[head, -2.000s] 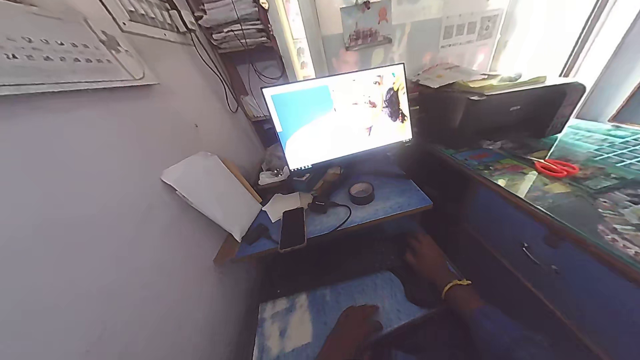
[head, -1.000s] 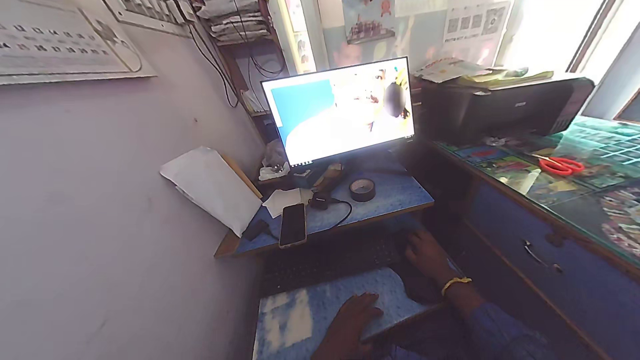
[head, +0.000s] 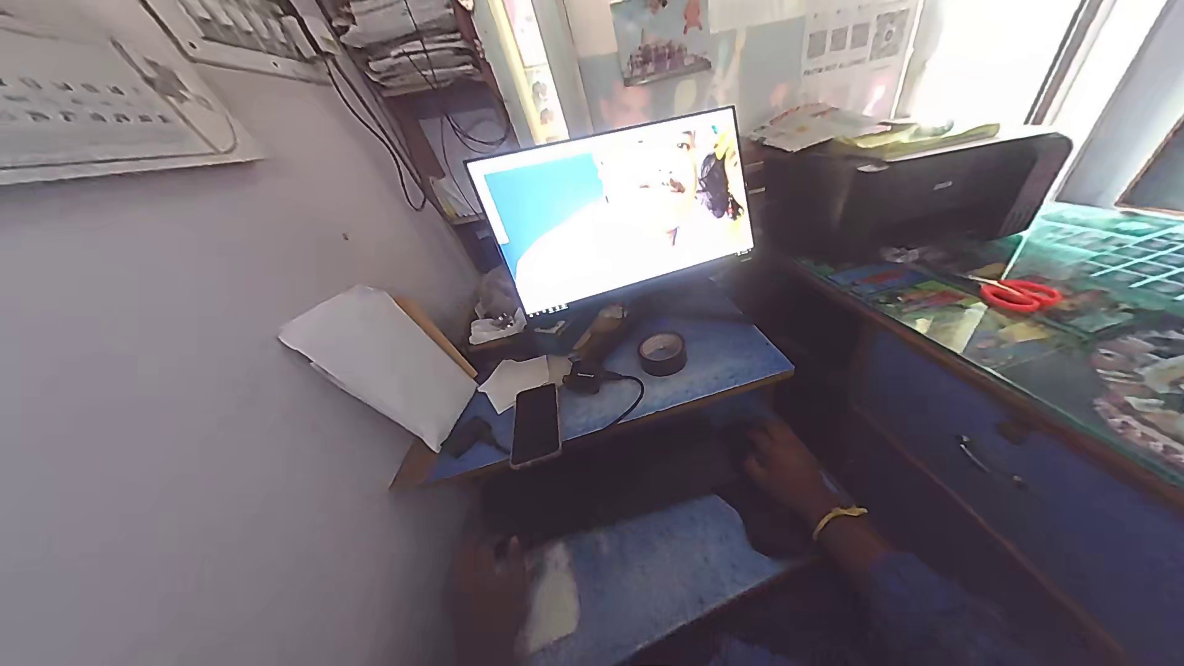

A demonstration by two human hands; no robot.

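Note:
My right hand (head: 784, 464), with a yellow band at the wrist, rests at the right end of the pull-out tray (head: 657, 573), in deep shade; whether a mouse lies under it cannot be told. At the tray's left edge is my left hand (head: 490, 573), dark and blurred, near the front of a shaded keyboard (head: 592, 476). A smartphone (head: 536, 424) lies on the blue desktop (head: 721, 370) above the keyboard. Behind it, a lit monitor (head: 620, 213) shows a picture. A roll of dark tape (head: 662, 353) and a black cable adapter (head: 585, 376) are on the desktop.
On the left, a white packet (head: 379, 361) leans against the wall. At the right stands a glass-topped counter (head: 980, 361) with red-handled scissors (head: 1019, 295) and a black printer (head: 925, 190) bearing papers. A drawer handle (head: 988, 461) sticks out below. Stacked papers (head: 416, 46) fill a shelf behind.
My left hand has moved left, from the middle of the tray to its left edge. My right hand remains at the tray's right end.

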